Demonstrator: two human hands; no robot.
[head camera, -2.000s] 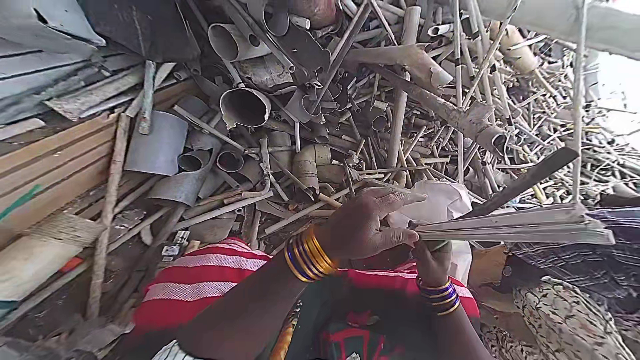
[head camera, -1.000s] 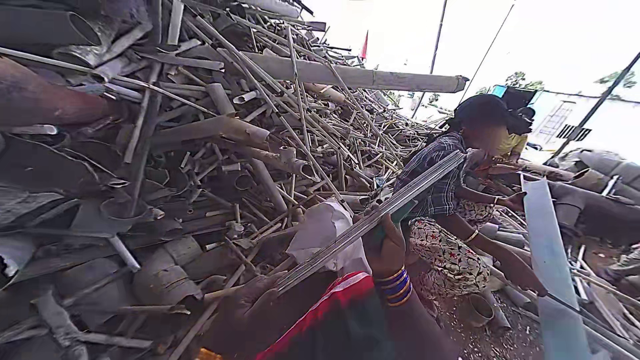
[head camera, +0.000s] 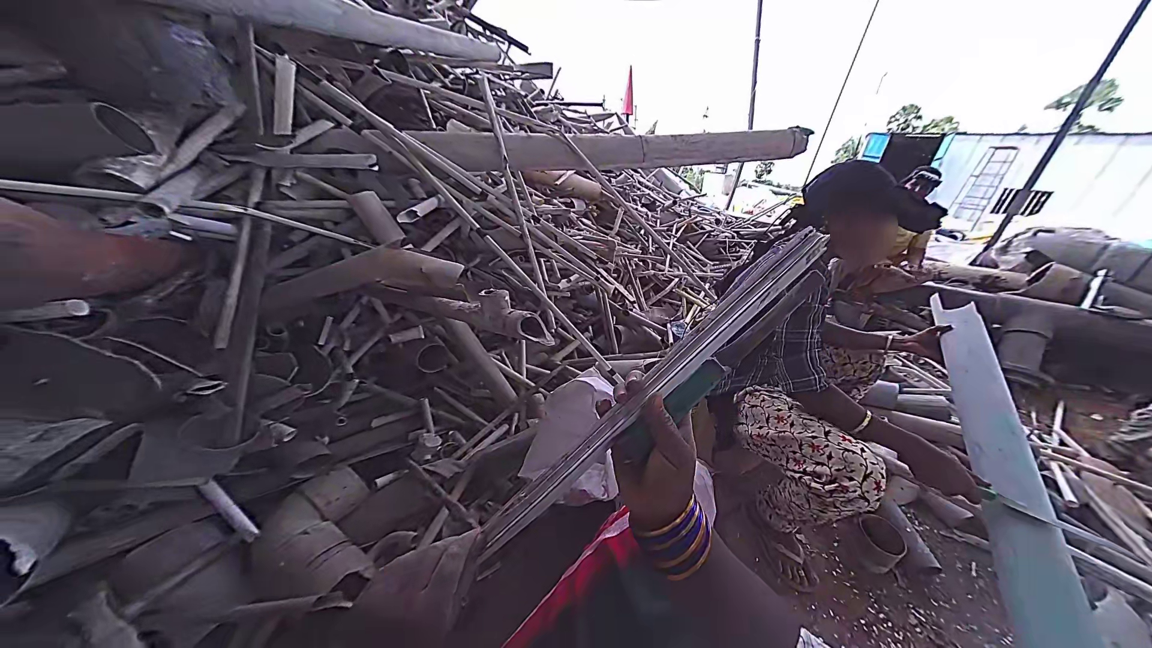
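Note:
A bundle of long, thin grey plastic strips (head camera: 693, 360) runs diagonally from the lower centre to the upper right. My right hand (head camera: 661, 468), with blue and gold bangles at the wrist, is closed around its middle. Against the palm lies a green piece (head camera: 688, 391), its kind unclear, and a dark strip (head camera: 765, 328) runs along the underside of the bundle. My left hand (head camera: 427, 585) is dim and blurred at the bundle's lower end; its fingers cannot be made out clearly. Just behind the right hand is a whitish sack (head camera: 571, 432).
A high heap of scrap pipes (head camera: 540, 243) fills the left and centre, crossed by a long pipe (head camera: 612, 148). At the right a crouching co-worker (head camera: 810, 360) holds a split pale pipe (head camera: 1008, 450). A short pipe piece (head camera: 877, 540) lies on the ground near them.
The view has swung up and right, bringing the co-worker into sight. The bundle, roughly level at first, now slants up to the right, with my right hand still around it.

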